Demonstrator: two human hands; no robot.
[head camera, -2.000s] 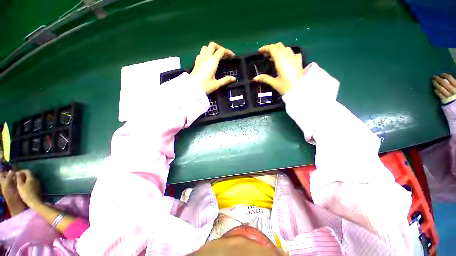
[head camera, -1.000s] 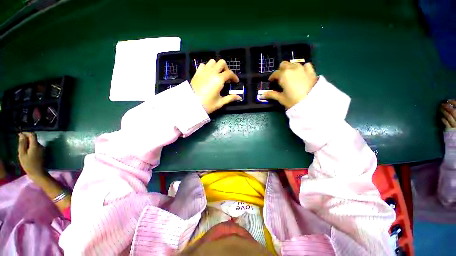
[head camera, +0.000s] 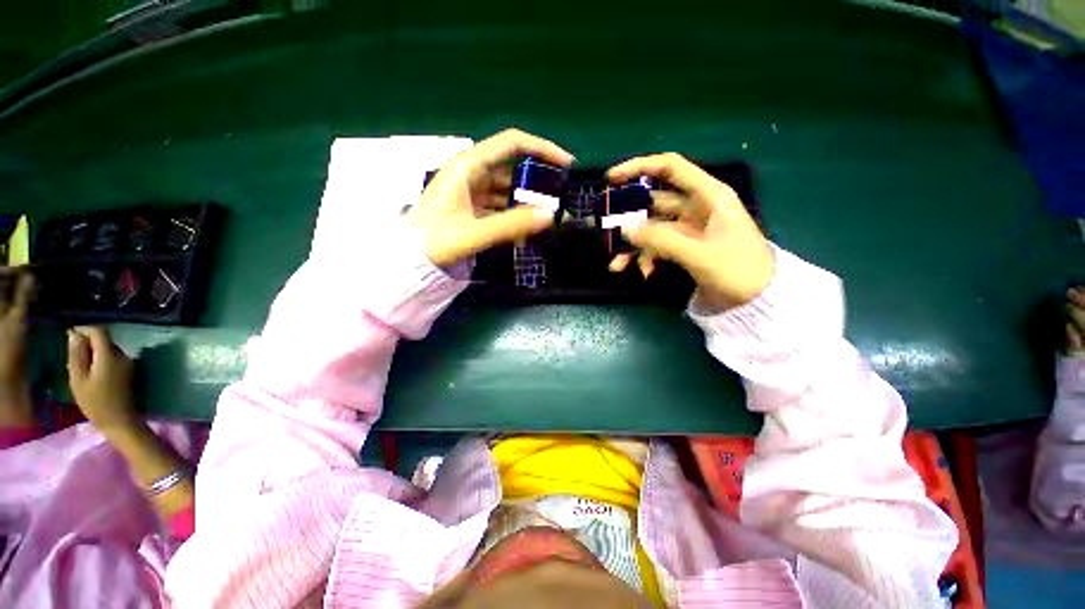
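Observation:
My left hand (head camera: 482, 202) holds a small glossy black unit (head camera: 539, 179) between thumb and fingers, with a white label along its lower part. My right hand (head camera: 702, 232) holds a second black unit (head camera: 628, 202) the same way, also with a white label. Both units are above the black pocket tray (head camera: 571, 286) on the green bench. Other black units with grid-like lines (head camera: 530, 264) sit in its pockets. My hands and the units hide much of the tray.
A white sheet (head camera: 387, 179) lies at the tray's left. Another black tray with units (head camera: 179, 268) is at far left, near a neighbour's hands (head camera: 100, 375). A red divided tray (head camera: 934, 476) is below the bench edge at right. Another person's hand (head camera: 1074, 319) shows at the right edge.
My hands were over the tray pockets and now hold one black unit each, lifted out of the tray. The neighbour's hands at left have shifted.

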